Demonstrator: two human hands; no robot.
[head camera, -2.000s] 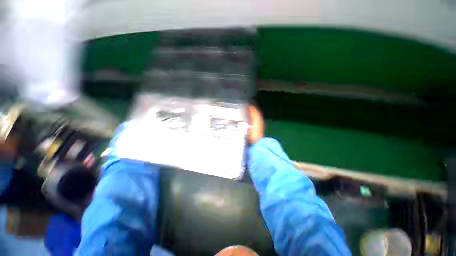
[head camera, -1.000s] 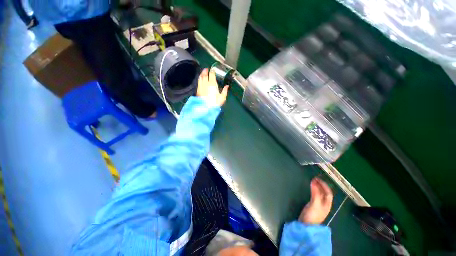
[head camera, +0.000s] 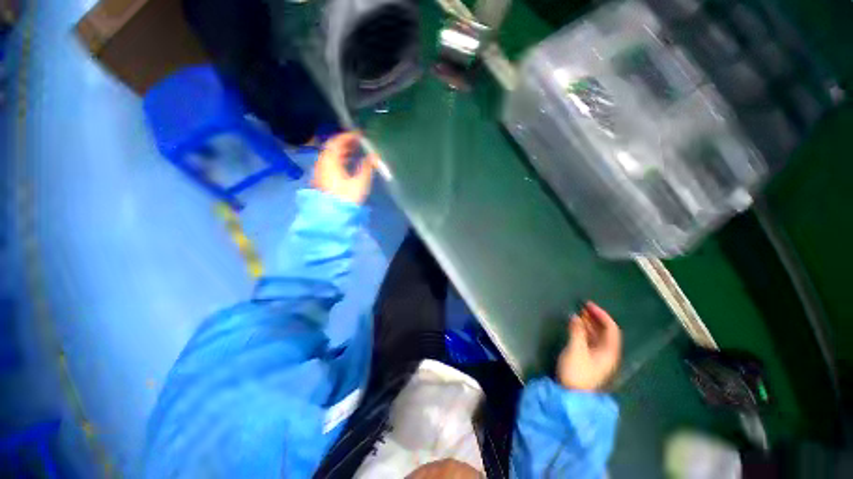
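My left hand [head camera: 344, 168] is at the bench's near edge in the upper left middle, with fingers curled. A small dark patch shows between the fingers; blur hides whether it is a held thing. My right hand [head camera: 589, 350] is over the lower right part of the green bench [head camera: 468, 201], thumb and fingers apart, with no clear object in it. A stack of clear blister trays [head camera: 636, 140] stands at the back right, touched by neither hand. Green circuit boards [head camera: 591, 95] show in its pockets.
A grey round fume hood [head camera: 379, 51] and a small silvery reel [head camera: 460, 42] are at the top. A black fan [head camera: 730, 379] and a white cup [head camera: 701, 457] are lower right. A blue stool [head camera: 201, 117], a carton [head camera: 140, 42] and a person's dark-clothed legs [head camera: 248, 70] are upper left.
The view has shifted. My left hand has moved from beside the hood and reel back to the bench's near edge, fingers now curled. My right hand stays over the bench. The tray stack was set down earlier.
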